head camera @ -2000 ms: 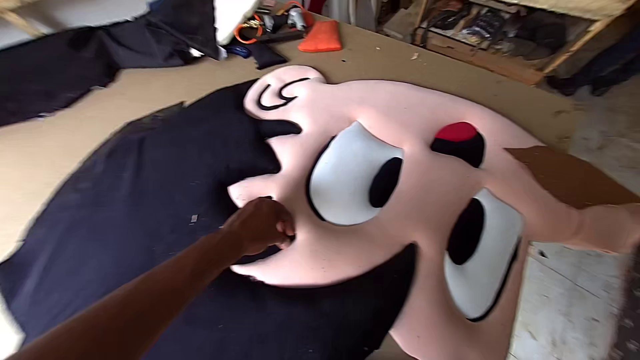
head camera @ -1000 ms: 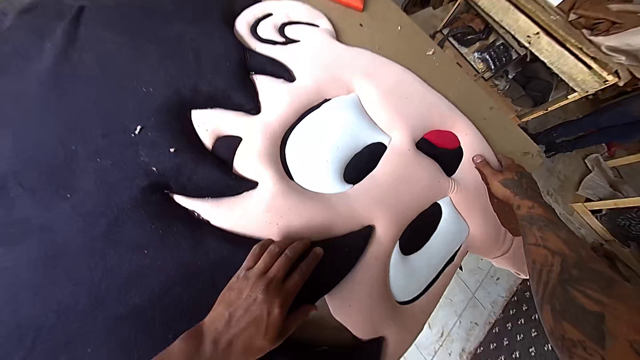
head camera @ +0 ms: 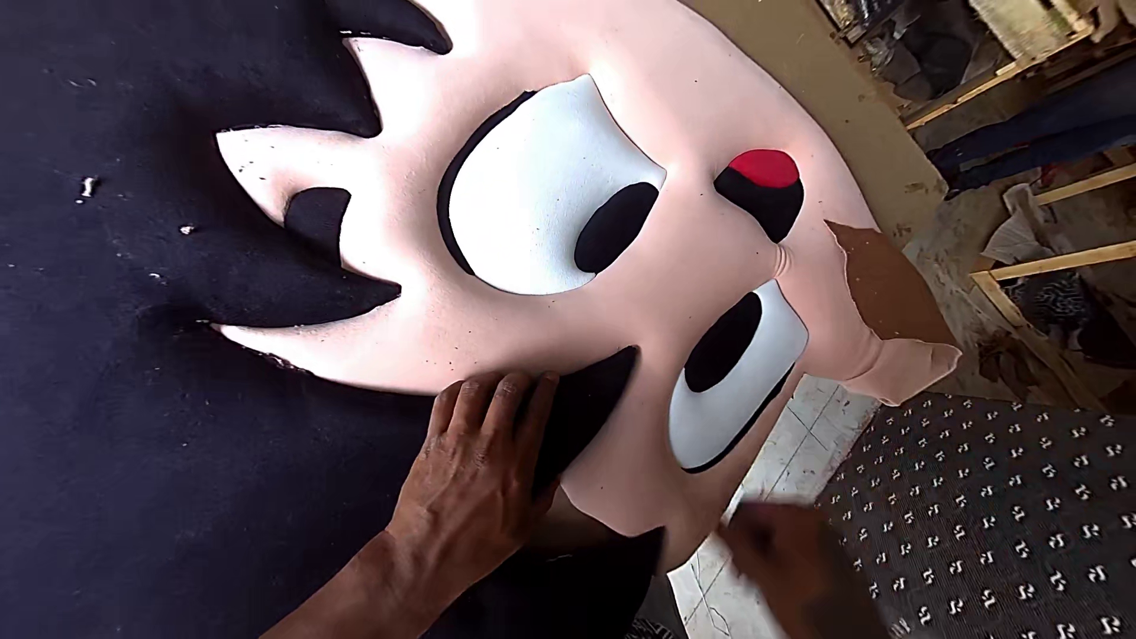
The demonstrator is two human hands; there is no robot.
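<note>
A large padded cartoon face [head camera: 524, 333] in pale pink material lies before me, with black-and-white eyes and a red-and-black mouth-like patch [head camera: 765, 191]. Black sheet material [head camera: 160, 461] forms its spiky hair on the left. My left hand [head camera: 479, 461] rests palm down where the pink edge meets a pointed black piece [head camera: 586, 413]; its fingers are slightly apart and nothing shows in them. At the lower right edge of the face is my right hand [head camera: 781, 550], blurred by motion; whether it holds anything cannot be made out.
Brown board [head camera: 825, 98] shows beyond the face's upper right edge. A loose pink flap [head camera: 905, 368] overhangs the edge, beside brown backing [head camera: 896, 284]. Pale floor tiles [head camera: 799, 435] and dark patterned fabric [head camera: 976, 532] are at lower right. Wooden frames [head camera: 1065, 262] stand at the right.
My right hand has left the face's far right edge beside the mouth-like patch and is now at the lower right edge. My left hand, closed on the pink earlier, lies flat. The view is closer.
</note>
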